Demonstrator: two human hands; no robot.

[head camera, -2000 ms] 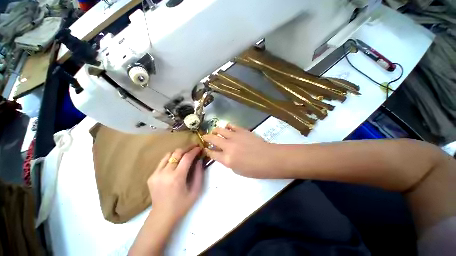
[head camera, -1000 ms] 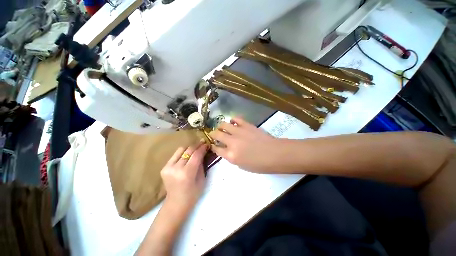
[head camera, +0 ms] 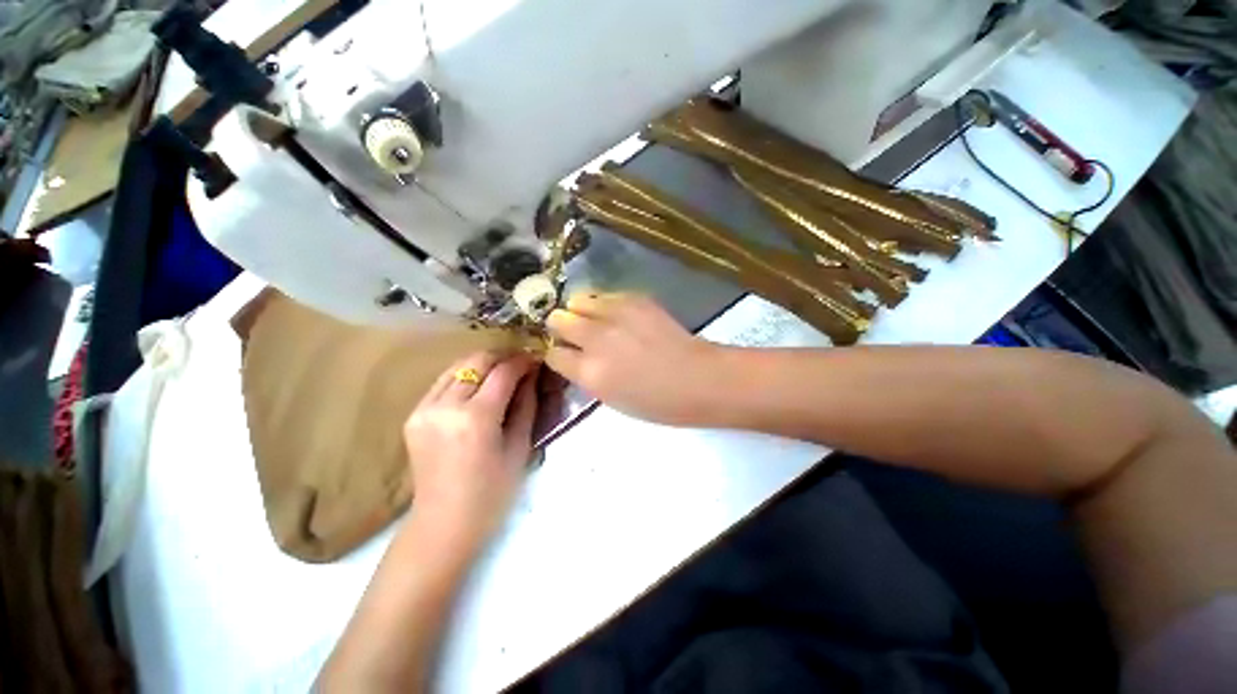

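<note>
The tan-brown fabric panel (head camera: 332,420) lies on the white table, its upper right corner under the head of the white sewing machine (head camera: 543,95). My left hand (head camera: 468,420), with a gold ring, pinches the panel's edge just in front of the presser foot. My right hand (head camera: 617,355) is at the needle area, fingers bent against the work beside the round pale knob (head camera: 536,296). A bit of gold zipper (head camera: 533,344) shows between my hands; its rest is hidden by my fingers. Whether my right fingers grip it cannot be told.
Several loose brown zippers with gold teeth (head camera: 773,217) fan out under the machine arm. A red and black tool (head camera: 1045,143) with a dark cord lies at the right of the table. A white cloth strip (head camera: 129,447) hangs at the left edge. Dark brown pieces (head camera: 54,583) are at far left.
My right hand has risen slightly toward the presser foot, covering more of the zipper. My left hand stays at the panel edge. The whole view has shifted a little.
</note>
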